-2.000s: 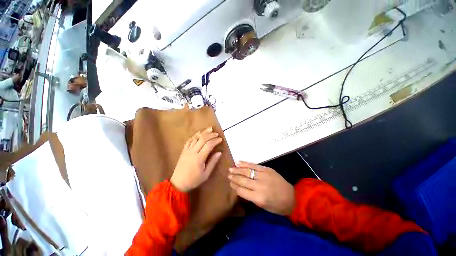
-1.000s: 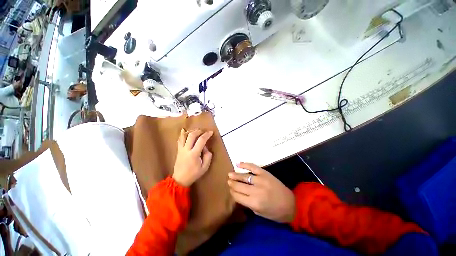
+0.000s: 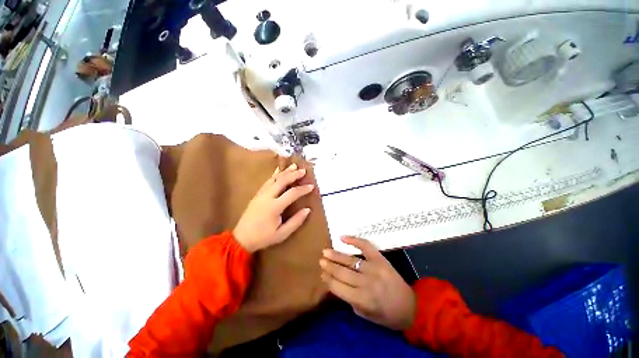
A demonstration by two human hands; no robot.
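A brown panel (image 3: 231,178) lies on the machine bed, its top edge at the presser foot and needle area (image 3: 294,143). My left hand (image 3: 272,210) rests flat on the panel just below the foot, fingers somewhat spread. My right hand (image 3: 368,280), with a ring, holds the panel's right edge near the table front; its fingertips are partly hidden. White sheets (image 3: 112,210) with brown strips lie left of the panel.
The white sewing machine (image 3: 336,91) spans the top, with a brown-metallic wheel (image 3: 413,92). Pink-handled snips (image 3: 417,165) on a dark cord lie on the bed above a printed ruler (image 3: 483,203). A blue crate (image 3: 581,301) stands at lower right.
The head view has turned, so the machine and snips appear further right. My left fingertips are nearer the presser foot. My right hand still holds the panel's edge.
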